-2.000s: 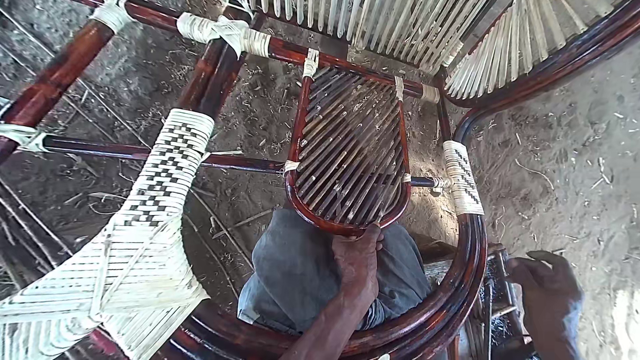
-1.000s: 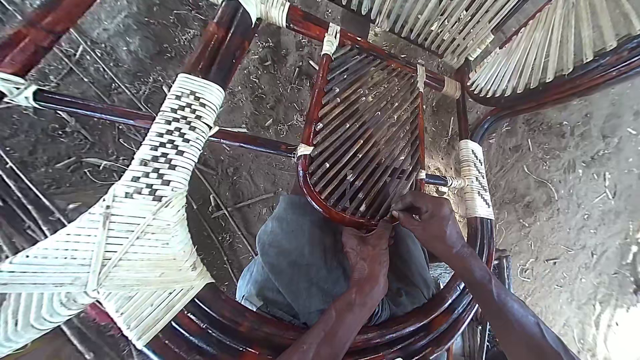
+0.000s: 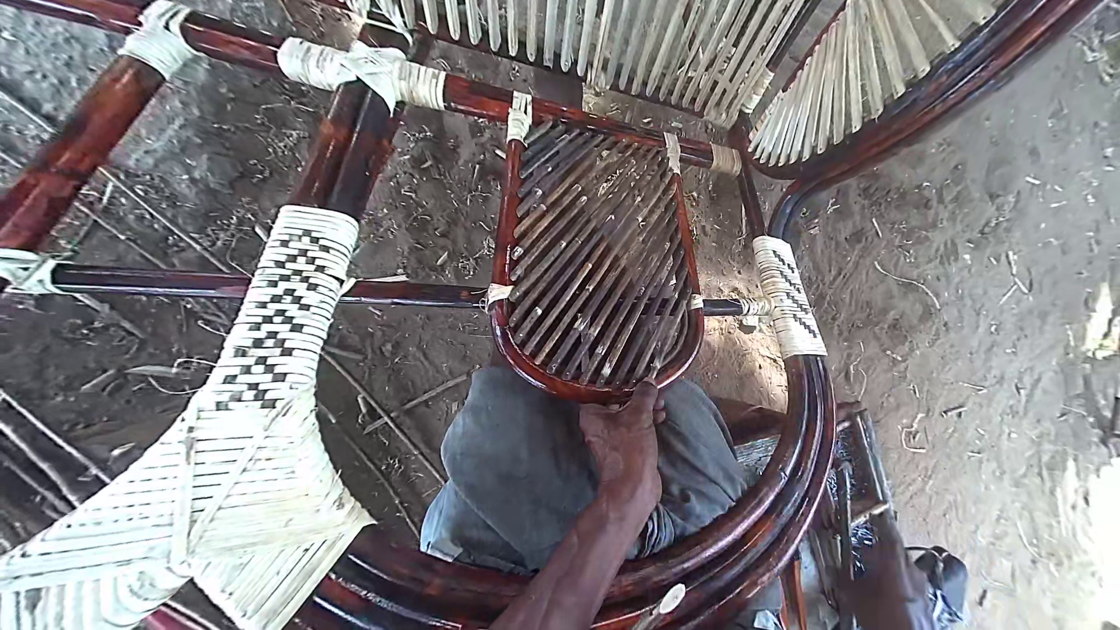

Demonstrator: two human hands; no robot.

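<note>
A cane furniture frame fills the view, with a small U-shaped panel of slanting cane slats (image 3: 604,262) in a red-brown rim. My left hand (image 3: 623,429) grips the lower rim of this panel, its thumb up by the slat ends. Pale bindings tie the panel to the upper rail (image 3: 586,118) and to a thin dark crossbar (image 3: 420,293). At the lower right edge, my right hand (image 3: 892,582) is low beside the dark slatted wooden object (image 3: 862,490); it is blurred, and its fingers and any hold cannot be made out.
Thick curved poles (image 3: 744,534) sweep around my knees (image 3: 525,455). On the left is a post with black-and-white woven binding (image 3: 293,306); a similar band (image 3: 787,297) wraps the right pole. Pale slatted panels (image 3: 612,44) stand at the top. Thin sticks (image 3: 385,420) lie on the earth floor.
My right hand was at the panel's lower rim one second ago and has moved away to the lower right. My left hand still holds the rim.
</note>
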